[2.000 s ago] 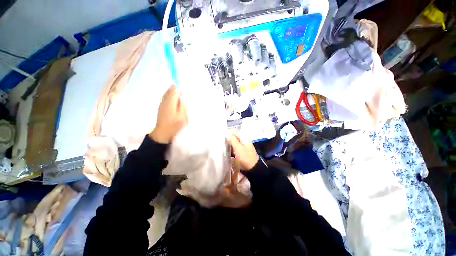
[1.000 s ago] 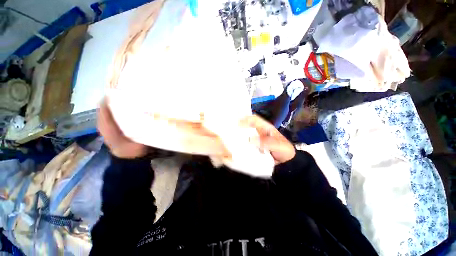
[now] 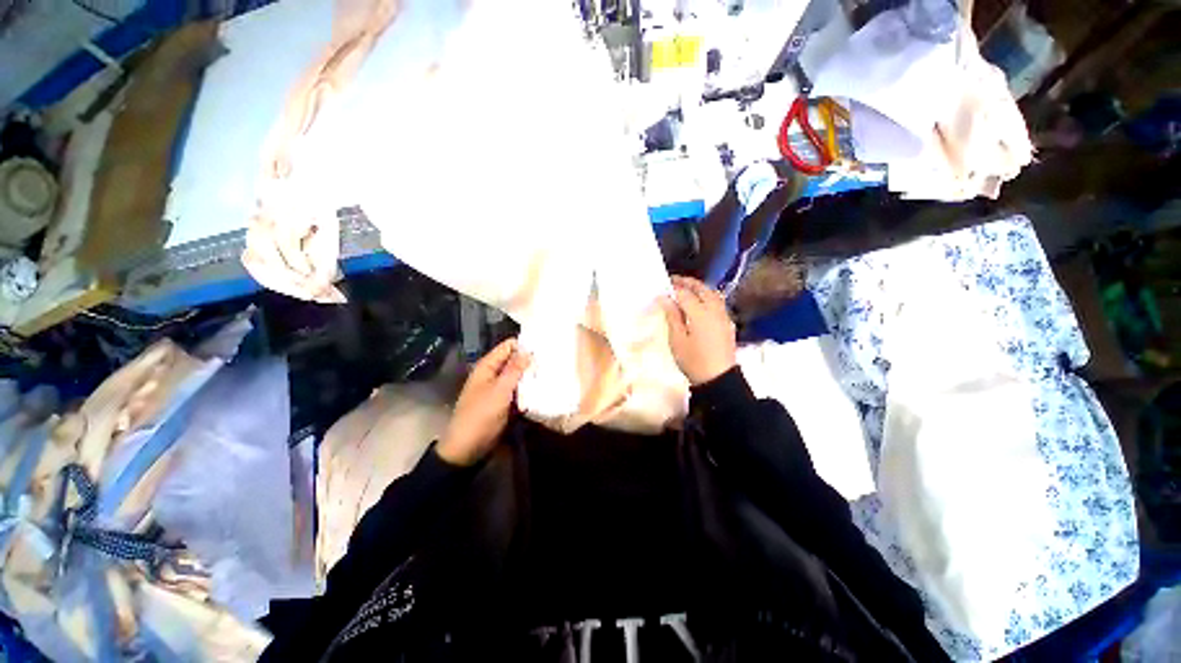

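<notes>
A pale garment piece (image 3: 518,168), washed out to white, lies over the machine table and hangs off its front edge towards my body. Its near end shows peach inside an open edge. My left hand (image 3: 487,396) pinches the left side of this end. My right hand (image 3: 701,329) grips its right side. The cloth hides part of the overlock machine (image 3: 725,49), of which only the lower front shows at the top.
Red-orange handled snips (image 3: 811,135) lie right of the machine. Lilac-grey and peach pieces (image 3: 907,91) are heaped beyond them. Floral cloth (image 3: 1088,479) with a white piece is at right. A tied bundle (image 3: 143,479) is at lower left. Peach cloth (image 3: 295,194) lies on the left table.
The cloth end has come away from the needle area towards my body and now hangs down. My left hand has moved down and right, closer to my right hand. The view has tilted down.
</notes>
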